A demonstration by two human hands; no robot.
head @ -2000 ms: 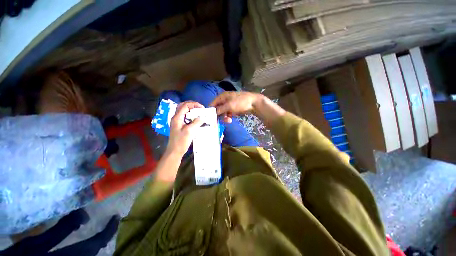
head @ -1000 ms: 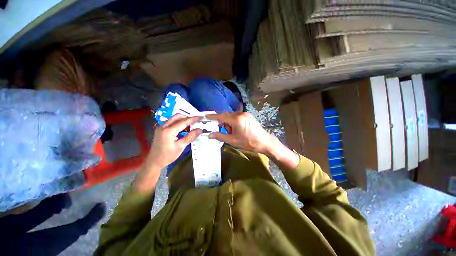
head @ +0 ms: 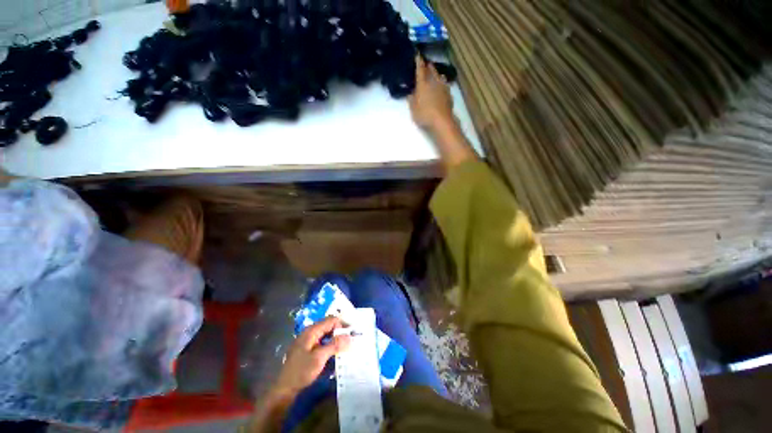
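Observation:
My left hand [head: 312, 356] holds a slim retail box [head: 360, 372] over my lap, its white printed back facing up. A fanned stack of blue-and-white retail boxes [head: 317, 309] lies on my lap under and beside it. My right hand [head: 430, 95] reaches to the right end of the heap of coiled black cables [head: 271, 51] on the white table [head: 220, 152]. Its fingertips touch a dark cable at the heap's edge. Whether they grip it cannot be told.
Stacked cardboard sheets [head: 542, 110] stand right of the table. Closed cartons [head: 656, 364] line the floor at lower right. Another person in a pale patterned garment [head: 93, 304] sits at left, by a red stool [head: 190, 412]. Pale scraps litter the floor. Blue-and-white pieces lie beyond my right hand.
My right hand has left the box and stretched forward and up to the table. The view has tilted up, bringing the table and cables into sight. My left hand still holds the box.

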